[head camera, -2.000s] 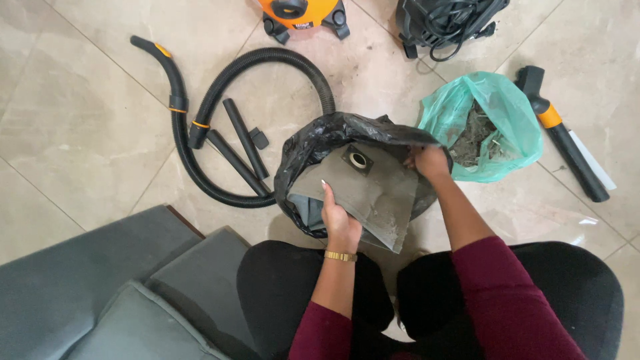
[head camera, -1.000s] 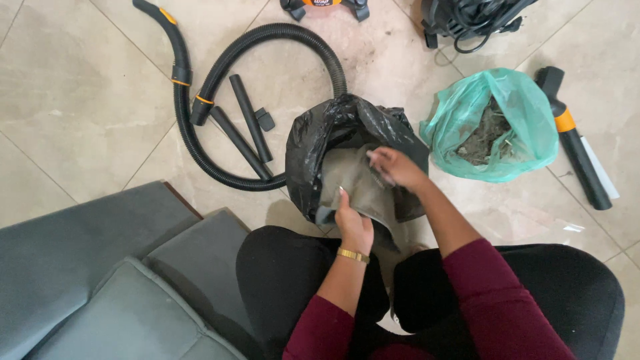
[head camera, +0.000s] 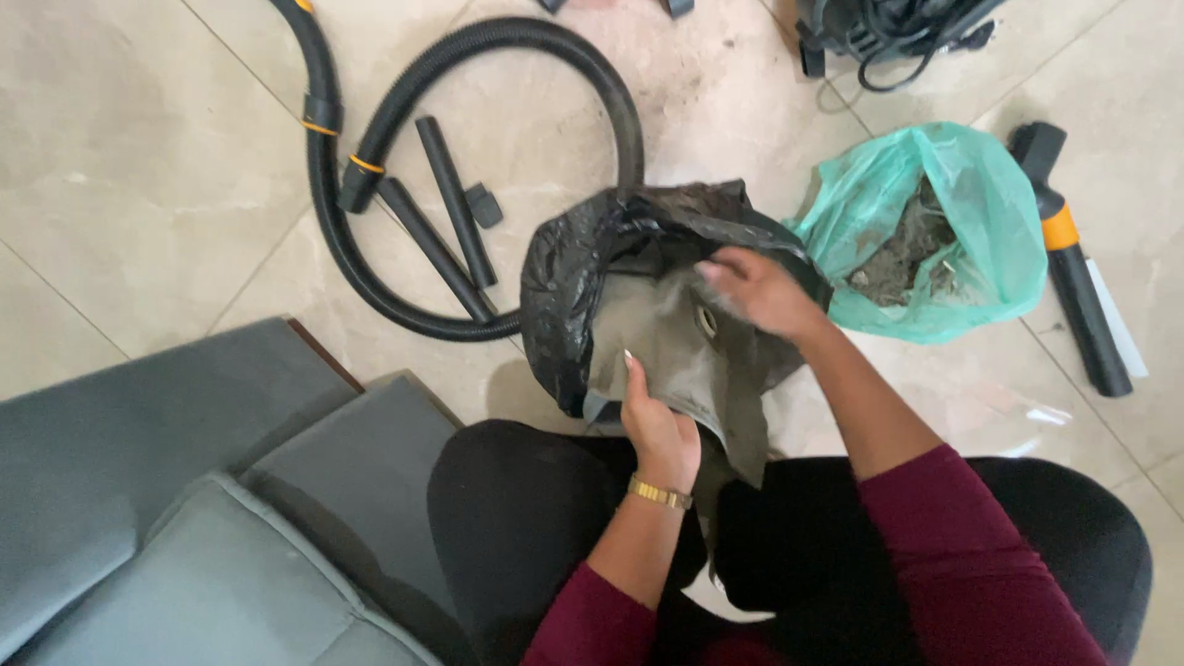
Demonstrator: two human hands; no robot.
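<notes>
A grey fabric vacuum cleaner bag point(head camera: 647, 342) with an oval collar hole lies over the mouth of a black plastic bag point(head camera: 564, 305), between my knees. My left hand point(head camera: 659, 430) grips the fabric bag's lower edge, thumb on top. Slightly blurred, my right hand point(head camera: 754, 291) is over the bag's right part beside the hole, fingers bent; whether it pinches the cloth is not clear. A green plastic bag point(head camera: 999, 250) holding grey dust and lint point(head camera: 902, 250) rests on the floor to the right.
A black vacuum hose point(head camera: 624, 102) curls on the tiled floor, with two black tubes point(head camera: 453, 199) and a small black nozzle point(head camera: 483, 205) inside its loop. Far right lies a floor-head tube point(head camera: 1078, 277). A dark appliance with a cable point(head camera: 888, 37) stands at the top. Grey sofa cushions point(head camera: 213, 416) fill the lower left.
The fabric bag was spread flatter two seconds ago, then bunched up; now its hole shows again and its right part is folded. My right hand has moved from the black bag's rim onto the fabric bag.
</notes>
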